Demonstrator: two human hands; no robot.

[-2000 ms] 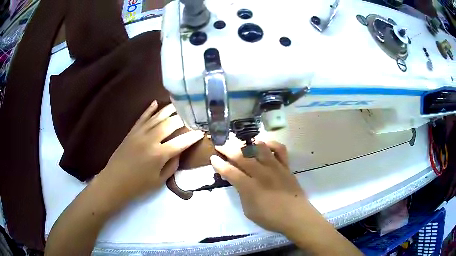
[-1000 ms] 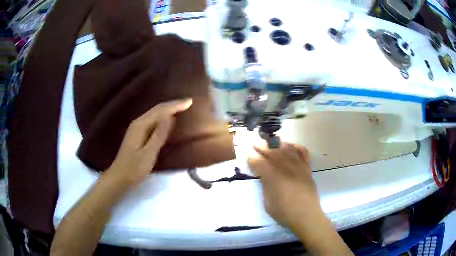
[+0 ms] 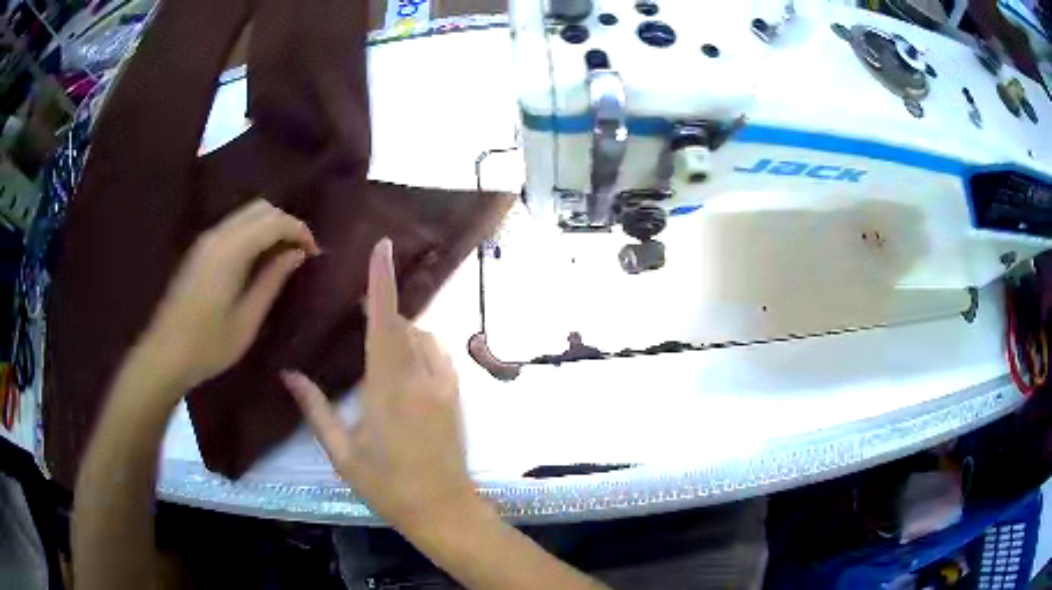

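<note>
The dark brown cloth piece (image 3: 415, 231) lies on the white table left of the sewing machine, its pointed right corner near the machine head. My left hand (image 3: 231, 294) is over its left part, fingers bent, thumb and index tips close together; whether cloth is between them is unclear. My right hand (image 3: 404, 415) is over its lower right part, index finger and thumb spread apart, nothing gripped. The lockstitch machine (image 3: 796, 127) has a blue stripe and JACK lettering. No cloth shows under its head.
A long dark brown panel (image 3: 127, 265) hangs over the table's left side and front edge. A measuring tape strip (image 3: 715, 463) runs along the front edge. A blue plastic crate (image 3: 1004, 542) is at the lower right. Red cords (image 3: 1020, 346) hang at the right.
The cloth piece has moved left, away from the needle area, and has turned. My right hand has moved left from the machine onto the cloth. The view has shifted.
</note>
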